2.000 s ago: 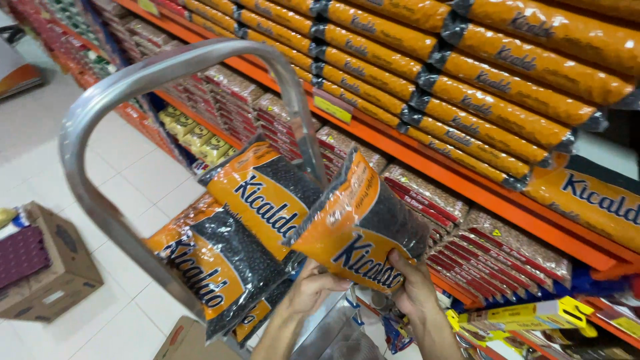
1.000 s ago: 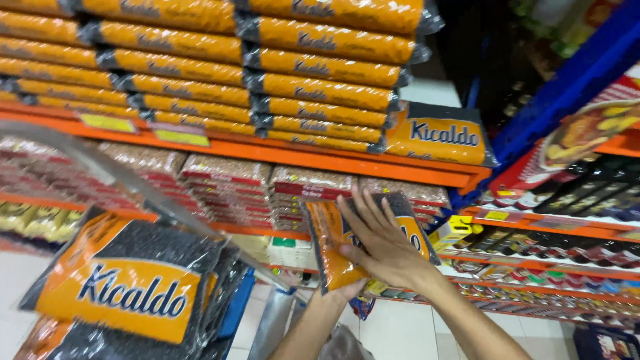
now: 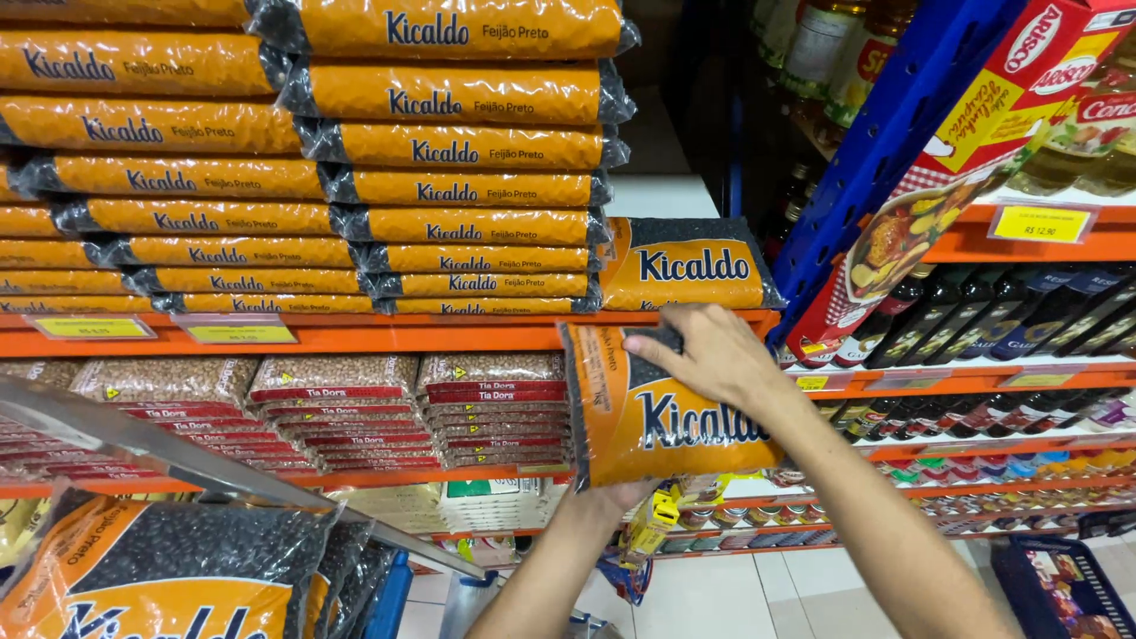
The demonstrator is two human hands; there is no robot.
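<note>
A plastic bag of black beans (image 3: 666, 426) is between my two hands, just in front of the orange shelf edge. My left hand (image 3: 621, 493) is under its lower edge, mostly hidden by the bag. My right hand (image 3: 710, 355) lies over its top edge, the thumb on the front face. Behind it on the shelf, a similar bag (image 3: 688, 266) lies with its front showing, right beside tall stacks of black bean bags (image 3: 461, 151). More bean bags (image 3: 169, 568) rest in a pile at the lower left, by a metal rail.
The curved metal rail (image 3: 177, 453) crosses the lower left. A blue shelf upright (image 3: 887, 151) stands right of the bags, with a red printed box (image 3: 941, 186) beside it. Bags of brown beans (image 3: 337, 408) fill the shelf below. A dark blue basket (image 3: 1056, 586) stands on the tiled floor.
My hands and the held bag have moved up to the shelf edge. My right hand has shifted from the bag's face to its top edge. The view has turned right since two seconds ago.
</note>
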